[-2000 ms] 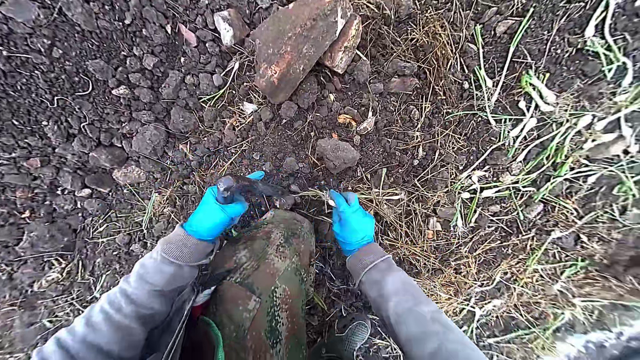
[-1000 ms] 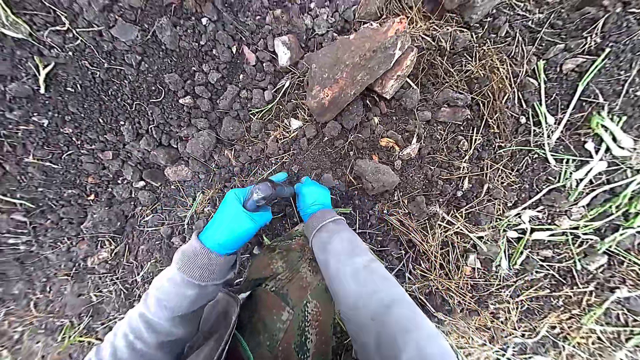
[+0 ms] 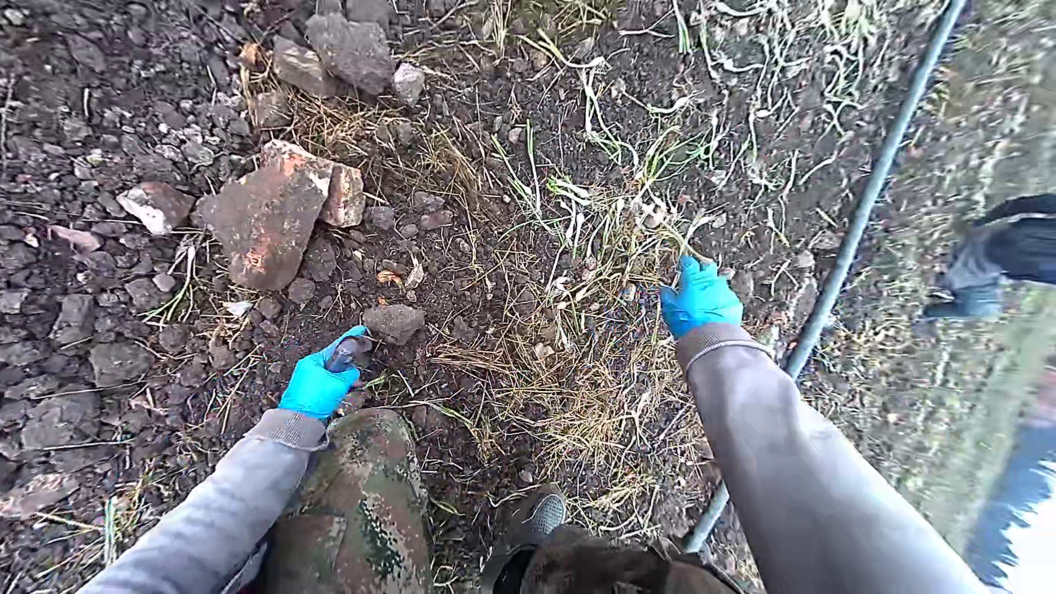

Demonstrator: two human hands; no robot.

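My left hand (image 3: 320, 381), in a blue glove, is closed around the dark handle of a tool (image 3: 345, 355); the rest of the tool is hard to make out. It is low over the soil beside a small grey stone (image 3: 394, 323). My right hand (image 3: 700, 299), also gloved in blue, reaches out at the right, at the edge of a loose heap of pale-stemmed, green-leaved plants (image 3: 652, 216). Its fingers touch or nearly touch a stem there; whether they grip it I cannot tell.
Large rocks (image 3: 268, 216) lie at the upper left amid dark clods. Dry straw (image 3: 577, 404) covers the soil between my hands. A grey pipe (image 3: 858, 214) runs diagonally at the right, passing under my right arm. Beyond it, part of another person (image 3: 1011, 256) shows at the right edge.
My right hand has moved away from my left hand, out to the right by the plants. My left hand still holds the tool. The view has shifted to the right.
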